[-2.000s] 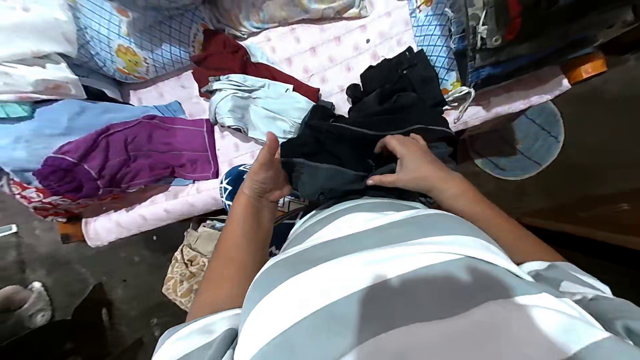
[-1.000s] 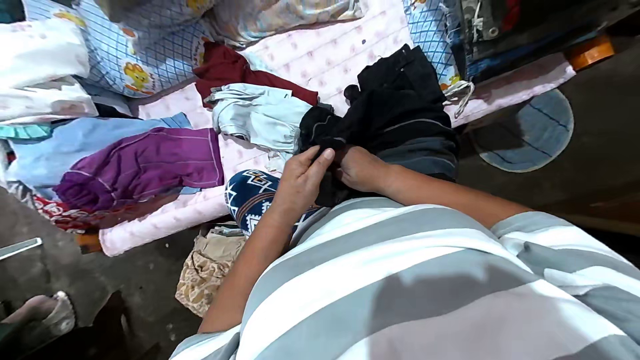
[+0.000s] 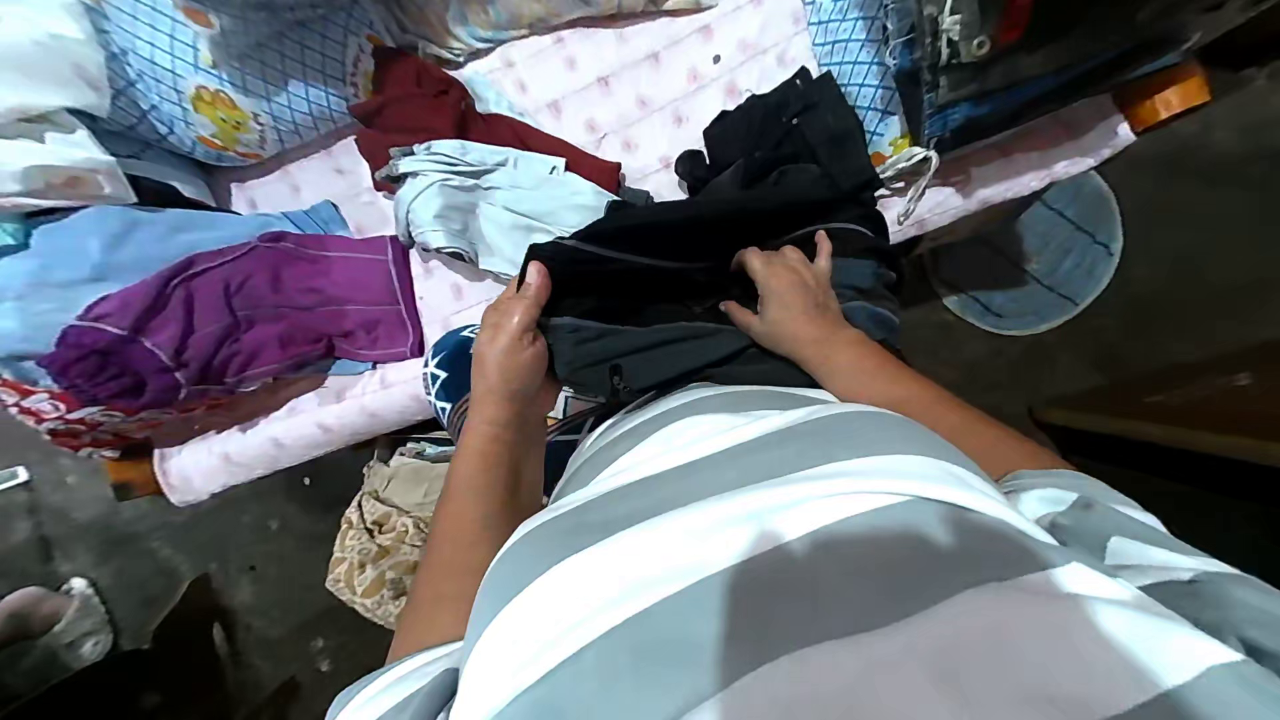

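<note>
A black and dark grey garment [image 3: 640,290] with thin light piping lies across my lap and the edge of the pink bedding. My left hand [image 3: 512,345] grips its left end, thumb on top and fingers underneath. My right hand [image 3: 792,300] rests on its right part with fingers spread, touching the cloth. Another black garment [image 3: 780,150] lies just beyond, partly under or against it. Past the left hand are a crumpled pale blue garment [image 3: 490,205] and a dark red one [image 3: 450,110]. A purple garment [image 3: 250,310] with light seams lies to the left on light blue cloth [image 3: 170,240].
Pink patterned bedding [image 3: 600,90] covers the low bed, whose orange-brown frame end [image 3: 1160,98] shows at right. A blue checked pillow [image 3: 240,90] lies at the back left. A round blue mat [image 3: 1035,255] is on the floor at right, and beige patterned cloth [image 3: 385,530] hangs or lies below. Someone's foot [image 3: 60,620] shows lower left.
A second ago both hands were close together at the garment's left end. Now they are apart, the right hand having moved right, and the garment lies spread between them.
</note>
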